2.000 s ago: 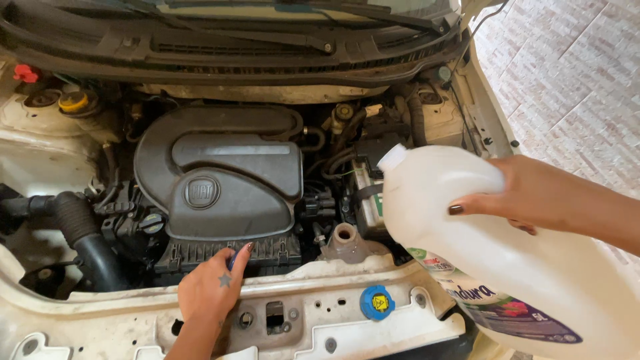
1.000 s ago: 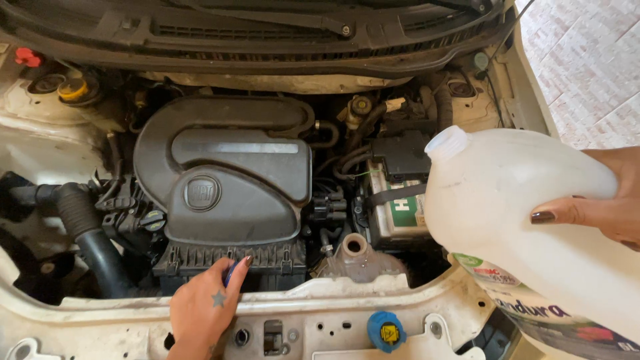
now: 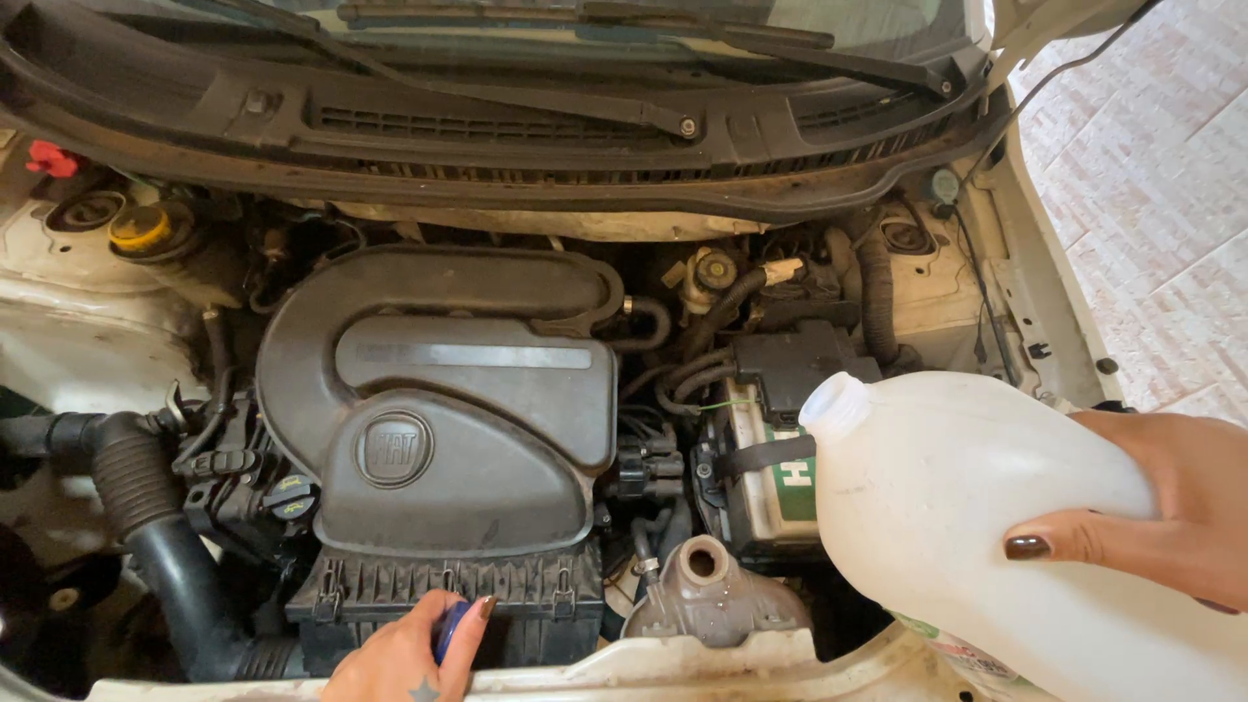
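Note:
My right hand (image 3: pixel 1160 517) grips a large white translucent plastic jug (image 3: pixel 975 487) by its handle, at the right. The jug is tilted, its uncapped mouth pointing up and left, in front of the car battery (image 3: pixel 770 478). Low in the centre, my left hand (image 3: pixel 419 648) pinches a small dark blue cap (image 3: pixel 450 629) between thumb and fingers, by the front edge of the black air filter housing (image 3: pixel 526 585). Between the hands stands a translucent coolant reservoir (image 3: pixel 721 595), its round filler neck uncovered. No liquid is seen leaving the jug.
A black Fiat engine cover (image 3: pixel 468 419) fills the middle of the bay. The oil filler cap (image 3: pixel 291 497) and a ribbed air hose (image 3: pixel 136 478) lie left of it. A yellow cap (image 3: pixel 139 229) is at the far left. Wipers (image 3: pixel 546 97) cross behind; tiled floor (image 3: pixel 1150 195) shows right.
The view has moved closer over the engine bay. The jug stays in my right hand and the blue cap in my left. The round blue-and-yellow cap on the front panel has left the view.

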